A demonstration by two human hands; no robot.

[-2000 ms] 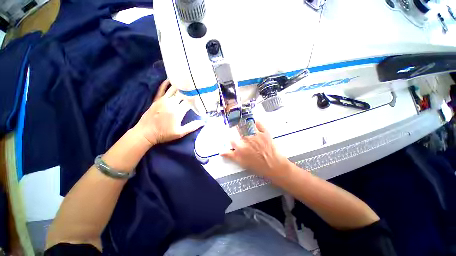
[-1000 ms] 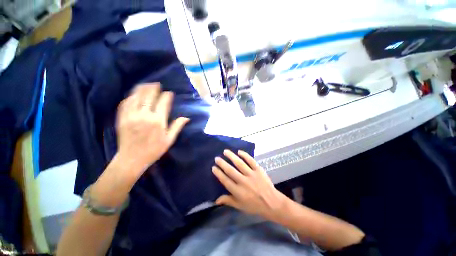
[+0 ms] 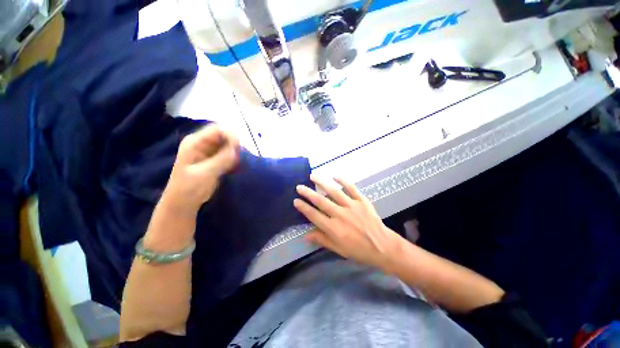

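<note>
A navy fabric panel (image 3: 262,187) lies on the machine bed's front left, its top edge just below the needle area. My left hand (image 3: 204,160) is at the panel's upper left edge, fingers curled and blurred; it seems to pinch the cloth edge, but the fingertips are unclear. My right hand (image 3: 347,221) lies with fingers spread, its fingertips at the panel's right corner, holding nothing. The presser foot and needle (image 3: 285,102) stand above the bed, away from the cloth.
More navy cloth (image 3: 115,102) is heaped left of the machine. A small black tool (image 3: 469,73) lies on the bed at the right. The white machine head (image 3: 421,34) shows "JACK" lettering. A ruler strip (image 3: 435,160) runs along the front edge. Grey cloth (image 3: 347,306) covers the wearer's lap.
The navy panel has come away from the needle and been turned, its edge now below it. My left hand has gone from flat to curled. My right hand left the presser foot area for the panel's corner.
</note>
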